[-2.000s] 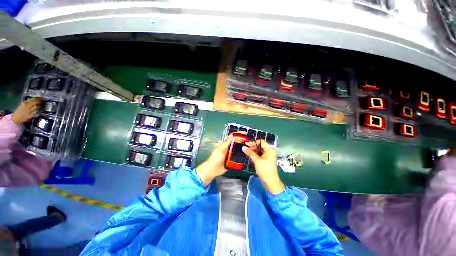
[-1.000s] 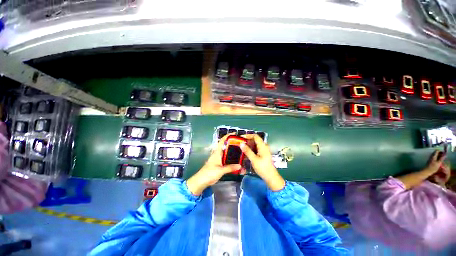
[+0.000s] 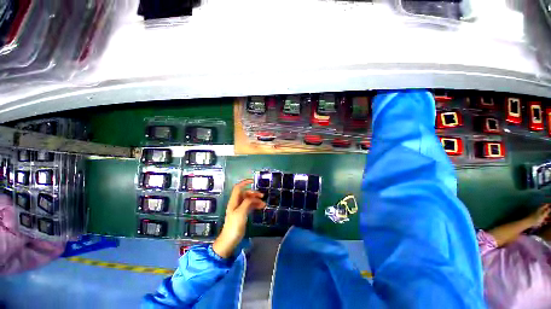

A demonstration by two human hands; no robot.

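Note:
The lens sheet (image 3: pixel 287 199), a pale-edged grid of dark rectangles, lies on the green bench in front of me. My left hand (image 3: pixel 243 208) is at its left edge, with thumb and fingers apart and fingertips over the edge; I see nothing held. My right arm reaches forward to the supply trays, and its sleeve end goes under the white shelf, so my right hand is hidden. The supply blister trays (image 3: pixel 292 128) hold housings with grey-green faces. The red housing held earlier is not visible in my left hand.
A blister tray of dark-faced units (image 3: pixel 178 181) lies left. Peeled scraps (image 3: pixel 343 209) lie right of the sheet. The white shelf (image 3: pixel 254 75) overhangs the back. Neighbouring trays of red housings (image 3: pixel 448 145) are at right. Pink-sleeved people are at both sides.
Both hands have parted from the red housing. My left hand has moved to the sheet's left edge. My right arm has extended forward under the shelf. The lens sheet is now uncovered.

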